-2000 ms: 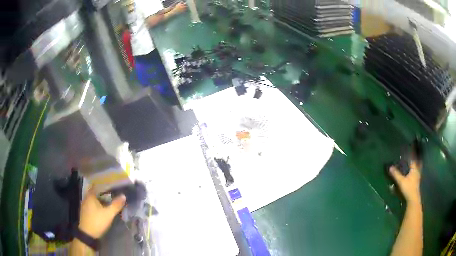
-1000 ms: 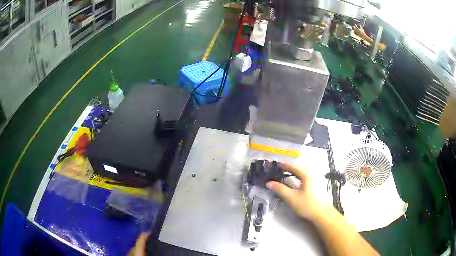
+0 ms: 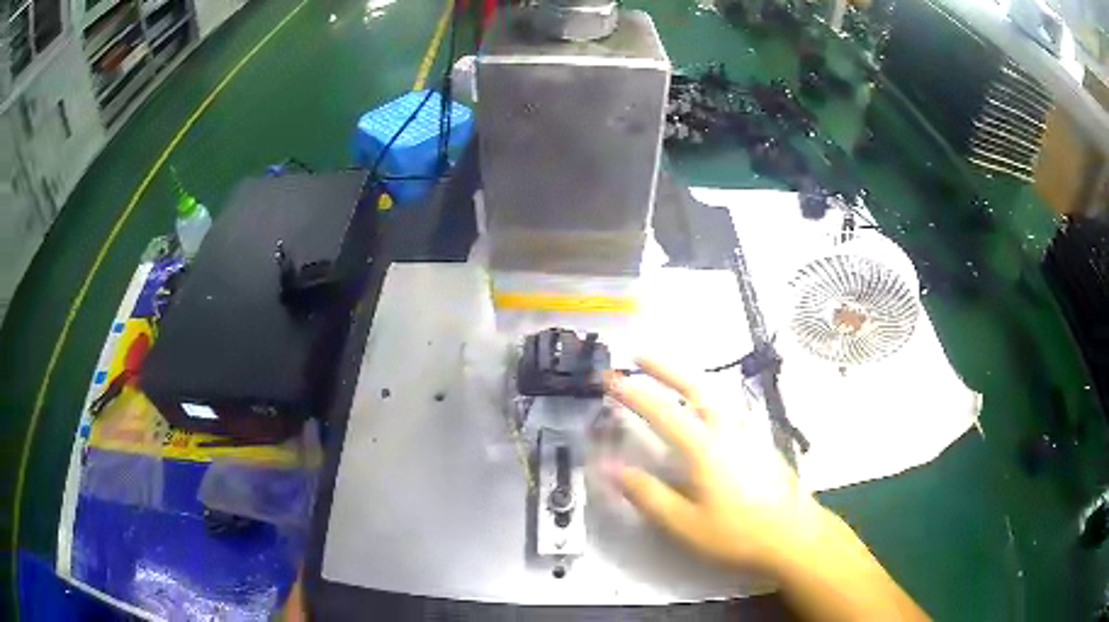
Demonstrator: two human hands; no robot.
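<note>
A small black power adapter [image 3: 563,362] sits in the fixture below the large grey horn block [image 3: 566,158], just under its orange-yellow strip. A thin cord runs right from it. The slotted silver bar [image 3: 561,496] lies in front of it on the silver base plate [image 3: 414,486]. My right hand [image 3: 718,480] is over the plate, right of the adapter, fingers spread and blurred. Its fingertips are close to the adapter's right side; whether they touch is unclear. Only a sliver of my left hand [image 3: 294,604] shows at the base's lower left edge; its fingers are hidden.
A black box [image 3: 249,304] stands left of the machine, with a squeeze bottle [image 3: 191,227] behind it. A blue basket [image 3: 414,131] is at the back. A small fan [image 3: 854,309] is on the white sheet [image 3: 900,425] at right. Loose black parts [image 3: 742,116] lie behind on the green surface.
The view has turned from the right side to face the machine squarely. My right hand came from the far right to the fixture, held the adapter there, and has since spread its fingers off it.
</note>
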